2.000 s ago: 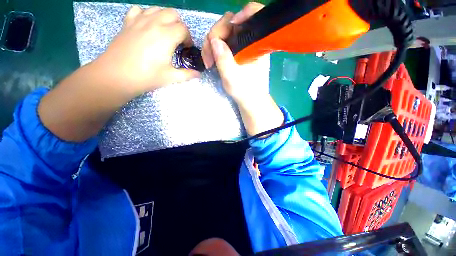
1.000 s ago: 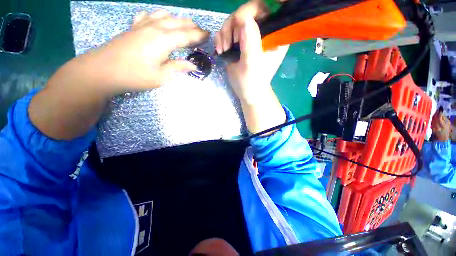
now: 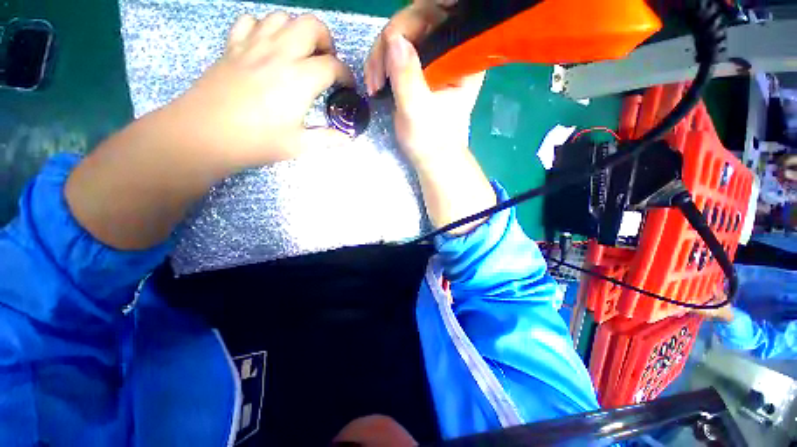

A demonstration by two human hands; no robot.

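Observation:
A small round black lens-like part (image 3: 349, 111) with a purplish shine is held by its edge in the fingers of my left hand (image 3: 262, 92), above the mat. My right hand (image 3: 428, 96) grips the thick orange-and-black handheld tool (image 3: 542, 37). The tool's narrow working end points at the part's right rim; whether they touch cannot be told. The silvery bubble-wrap mat (image 3: 288, 205) lies under both hands.
A black cord (image 3: 524, 194) crosses my right forearm. A black box (image 3: 577, 185), a white scrap (image 3: 556, 146) and orange-red trays (image 3: 690, 231) are at the right. A small dark square dish (image 3: 26, 54) is at the far left. Another person's blue sleeve (image 3: 765, 336) shows at the right edge.
Since one second ago, my left fingers have closed in around the part, and the tool in my right hand has shifted left and slightly up. The other person's hand and sleeve have moved lower.

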